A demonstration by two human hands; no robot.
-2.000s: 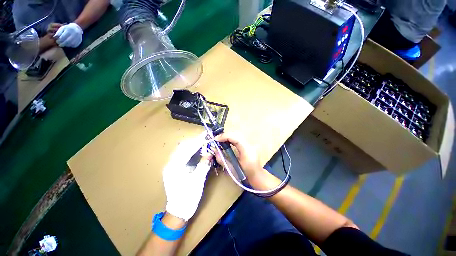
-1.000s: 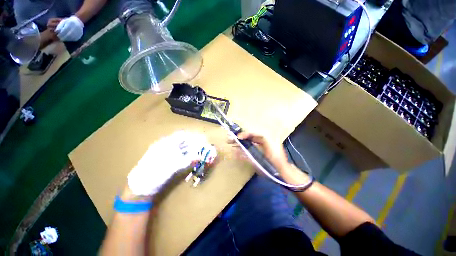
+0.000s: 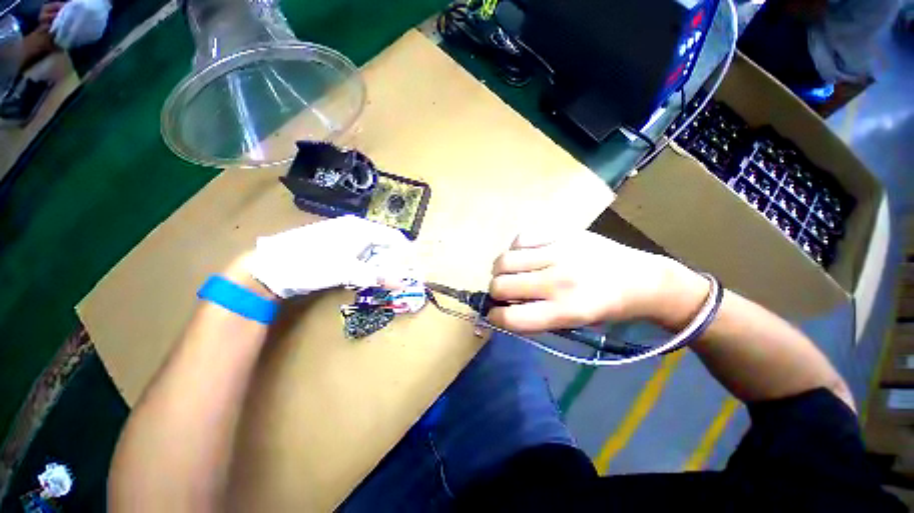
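Note:
My left hand point(image 3: 326, 259), in a white glove with a blue band at the wrist, holds a small circuit board assembly point(image 3: 369, 319) with a white part and short coloured wires over the tan board point(image 3: 241, 321). My bare right hand point(image 3: 571, 286) is closed around the black soldering iron point(image 3: 481, 301). The iron's shaft points left at the assembly's white part; I cannot tell if the tip touches it. A pale feed tube point(image 3: 541, 347) runs beside the iron and loops over my right wrist. The black iron stand point(image 3: 326, 178) is empty, with a yellowish tray point(image 3: 397, 204).
A clear extractor hood point(image 3: 263, 105) hangs at the upper left. A black box point(image 3: 611, 55) with a lit panel stands at the back right. An open carton point(image 3: 767, 291) of dark parts is at the right. A loose assembly point(image 3: 52, 481) lies lower left. Another person's gloved hand point(image 3: 80, 22) shows upper left.
The iron has moved from the stand's tray area to the assembly, now lying nearly level. My left hand has turned and holds the assembly close to it. The view has shifted.

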